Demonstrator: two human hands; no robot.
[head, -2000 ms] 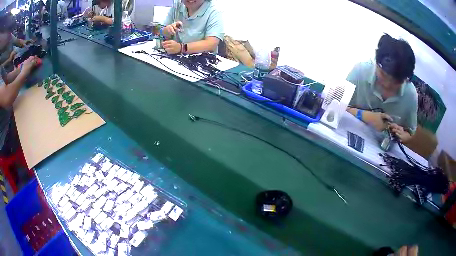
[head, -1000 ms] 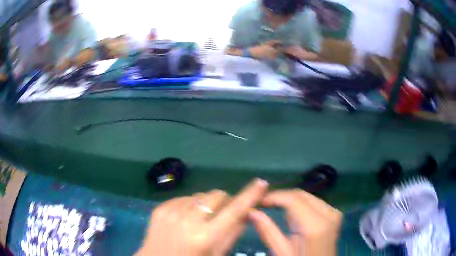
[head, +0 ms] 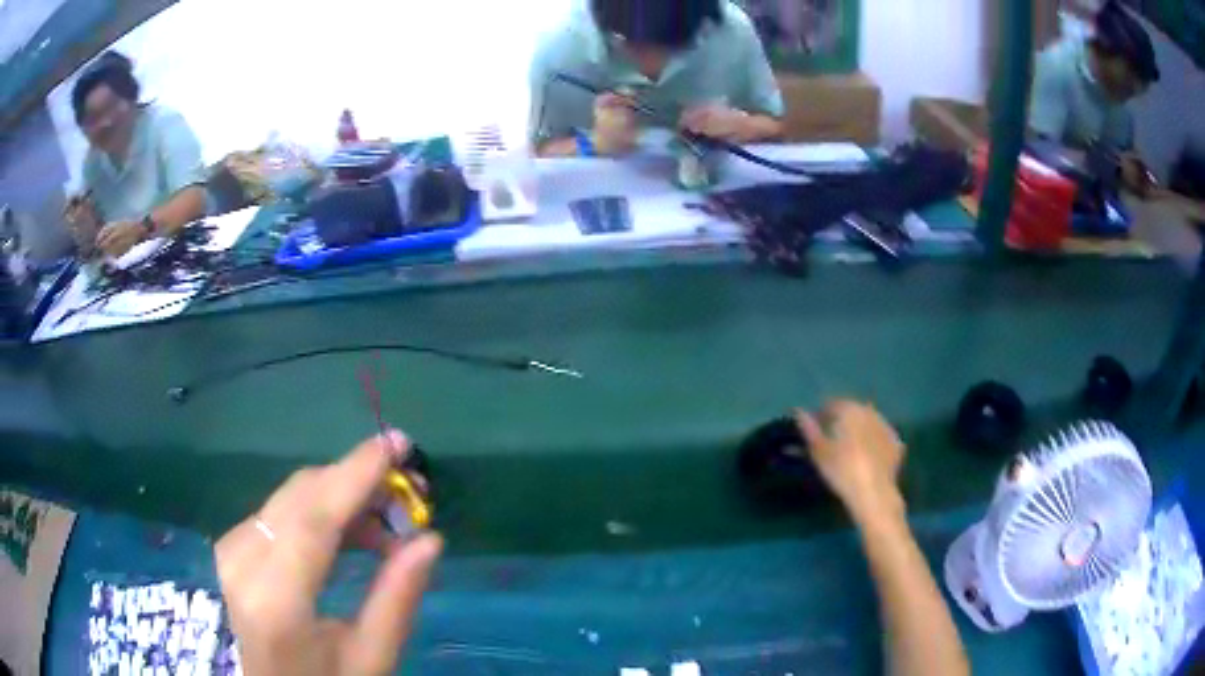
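My left hand (head: 324, 555) is at the lower left and pinches a small battery cell (head: 407, 502) with an amber-gold end between thumb and fingers. Thin reddish leads rise from it. A black round housing (head: 420, 465) is partly hidden behind these fingertips. My right hand (head: 852, 456) reaches over the belt, its fingers on the edge of another black round housing (head: 780, 462). Whether the fingers grip it is hard to tell. Many white cells (head: 152, 627) lie spread at the lower left.
A white desk fan (head: 1070, 528) stands at the right beside a blue tray (head: 1090, 634) of white pieces. More black housings (head: 990, 415) and a thin black cable (head: 397, 349) lie on the green belt (head: 634, 310). Workers sit opposite behind a black cable heap (head: 846, 198).
My hands were together at the centre and are now apart. The left has moved left and shows the cell; the right has reached right to a housing. The view has turned right since the earliest frame.
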